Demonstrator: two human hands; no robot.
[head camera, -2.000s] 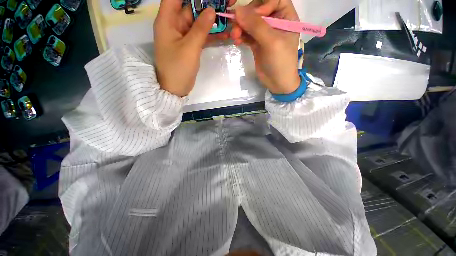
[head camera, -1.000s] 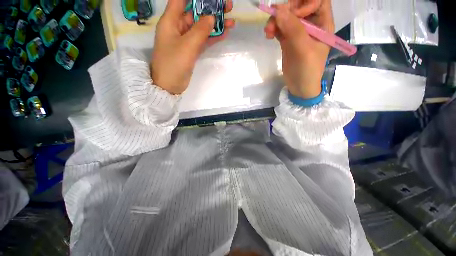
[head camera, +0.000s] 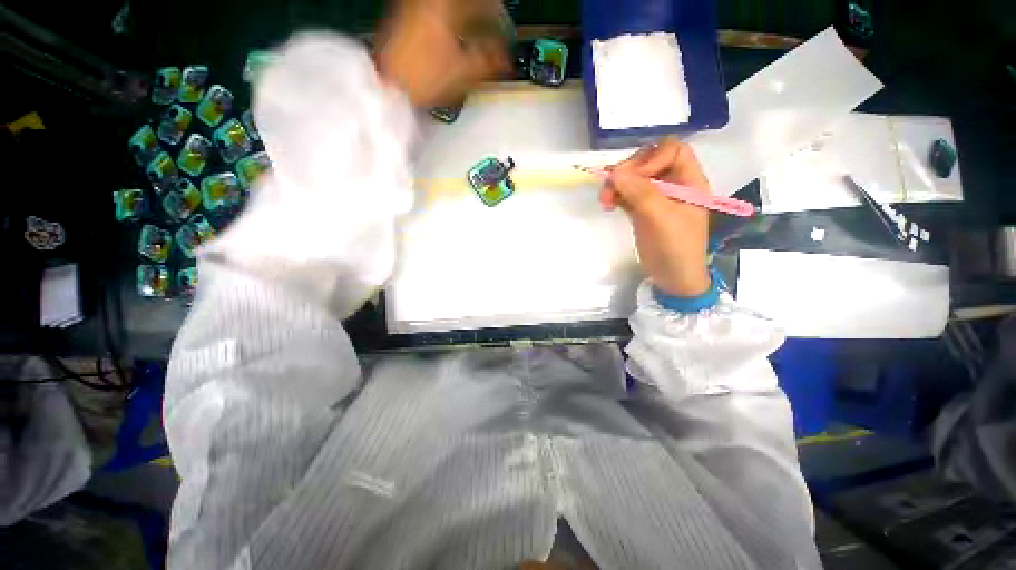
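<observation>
One open watch case, teal-rimmed with a yellow-green patch and a short black piece at its edge, lies on the white mat. My right hand holds pink tweezers over the right part of the mat, tip pointing left toward the case but apart from it. My left hand is blurred at the top, beyond the mat. A case shows partly below it and another case stands to its right. Whether the left hand holds anything cannot be told.
Many alike cases lie at left on the dark green surface. A dark blue box with white contents is beyond the mat. At right are white sheets, dark tweezers and tiny white squares. Persons' sleeves show at both sides.
The view has tilted up, showing the blue box. My left hand has moved to the top, away from the case it held earlier. My right hand still holds the pink tweezers.
</observation>
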